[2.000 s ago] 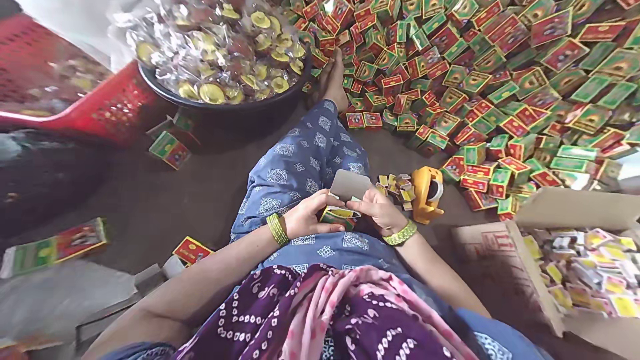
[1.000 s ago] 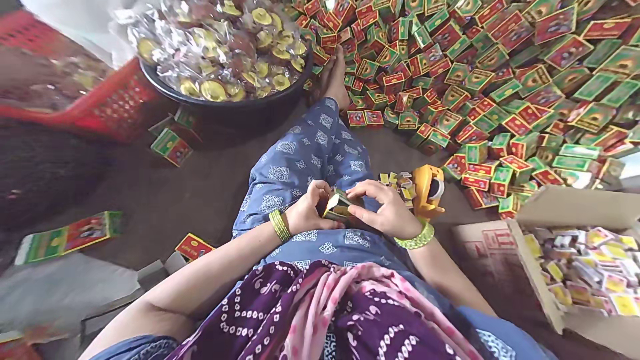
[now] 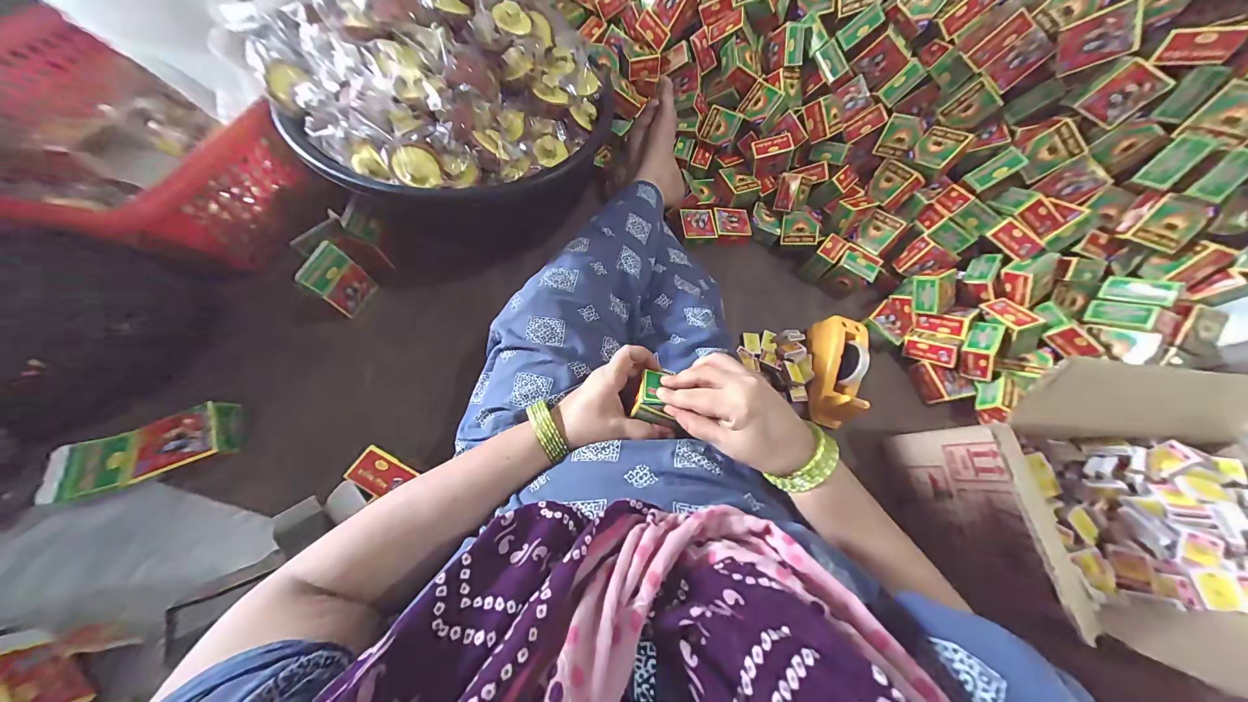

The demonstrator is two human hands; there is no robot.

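Observation:
Above my lap, my left hand [image 3: 606, 402] grips a small green and red printed carton [image 3: 651, 394] with its end facing up. My right hand [image 3: 733, 409] lies over the carton's right side, its fingers on the top end. Just beyond my right hand, small yellow and white packets [image 3: 777, 357] lie beside a yellow tape dispenser [image 3: 838, 370]. Green bangles circle both wrists.
A black tub [image 3: 439, 200] of plastic-wrapped items stands at the upper left, beside a red basket [image 3: 229, 195]. Many printed cartons [image 3: 936, 146] cover the floor at the upper right. An open cardboard box [image 3: 975, 487] of small packets sits at the right.
The grey flap or card seen upright between my hands two seconds ago no longer shows. The carton's top, partly open a second ago, now shows a flat green face under my right fingers.

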